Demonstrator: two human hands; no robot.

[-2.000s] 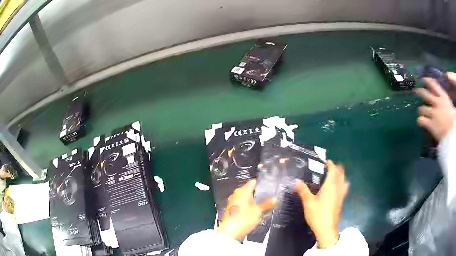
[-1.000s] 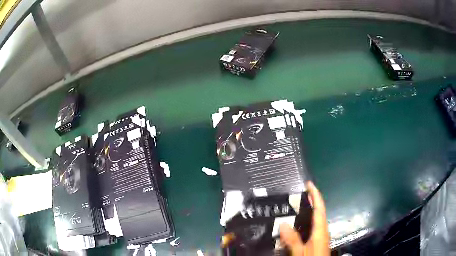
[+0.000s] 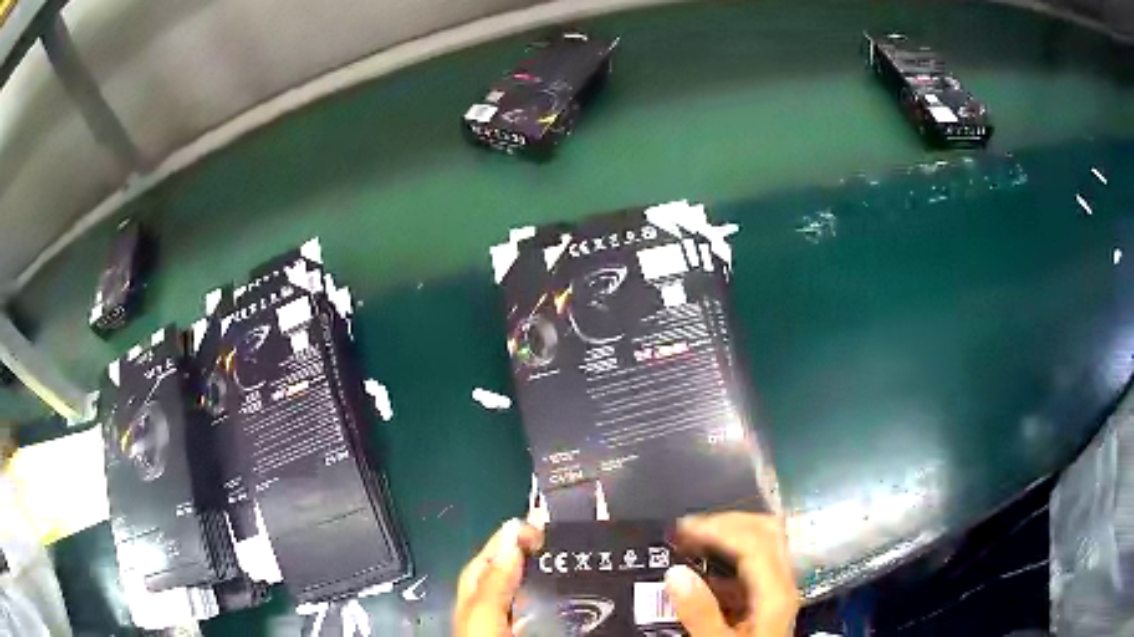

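A black printed carton (image 3: 597, 585) is held between my two hands at the bottom edge and is cut off by the frame. Its end panel with a row of white marks including CE faces up. My left hand (image 3: 497, 579) grips its left side. My right hand (image 3: 734, 579) is at its right side, thumb over a white label, fingers blurred. Just beyond lies the working pile of flat carton blanks (image 3: 634, 373), with white flaps sticking out at its far corners.
Two spare piles of blanks (image 3: 292, 436) (image 3: 156, 460) lie at left, beside a yellow-white paper sheet (image 3: 62, 485). Folded boxes (image 3: 543, 93) (image 3: 930, 90) (image 3: 121, 276) lie along the lighter green strip by the grey-white rail (image 3: 299, 112). White scraps (image 3: 493, 398) dot the surface. Pale clothing shows at right.
My left hand has come into view onto the carton, now held by both hands lower in the picture. The view has shifted. The neighbour's hand and the dark item at far right are gone.
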